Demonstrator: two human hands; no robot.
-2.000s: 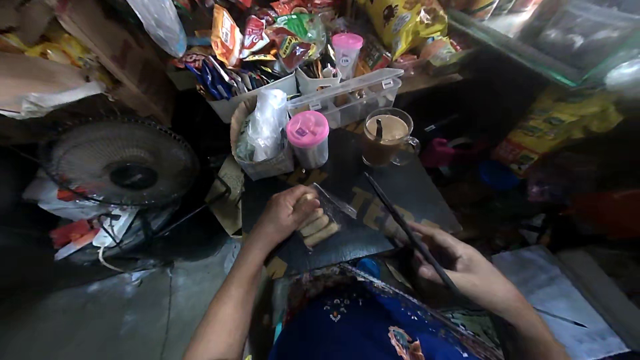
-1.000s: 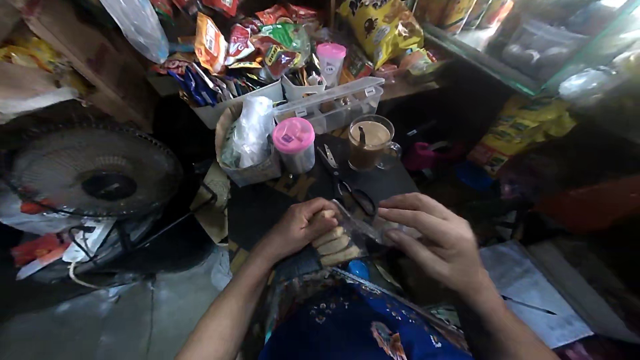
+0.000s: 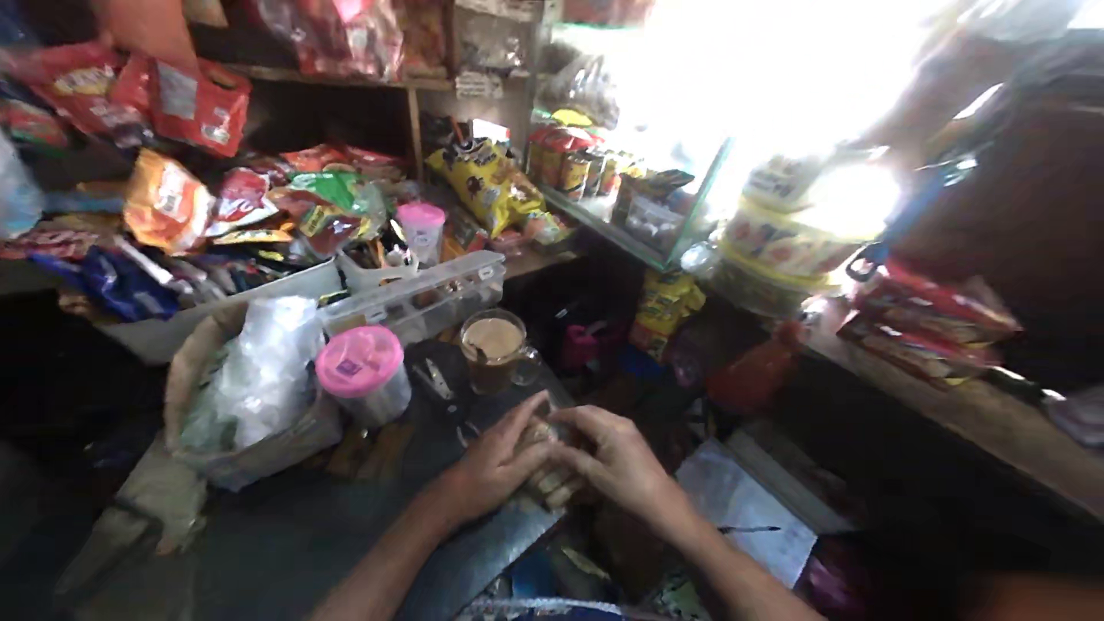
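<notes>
Both hands meet over the front edge of a dark table (image 3: 345,526). My left hand (image 3: 496,466) and my right hand (image 3: 617,448) close around a small clear plastic packet (image 3: 552,483) of pale, finger-shaped pieces; the fingers cover its upper part. Black-handled scissors (image 3: 440,384) lie on the table just beyond my left hand. Behind them stands a glass mug (image 3: 493,349) of milky brown drink with a spoon in it. A clear jar with a pink lid (image 3: 360,366) is left of the mug.
A box (image 3: 254,457) holding clear plastic bags stands left of the jar. Behind is a long clear plastic case (image 3: 423,297), with heaped snack packets (image 3: 328,198). A glass-sided case (image 3: 690,207) stands back right; paper with a pen (image 3: 750,509) lies lower right.
The scissors, in my right hand two seconds ago, were put down on the table. My right hand moved over to the packet beside my left hand. The view has swung up and right.
</notes>
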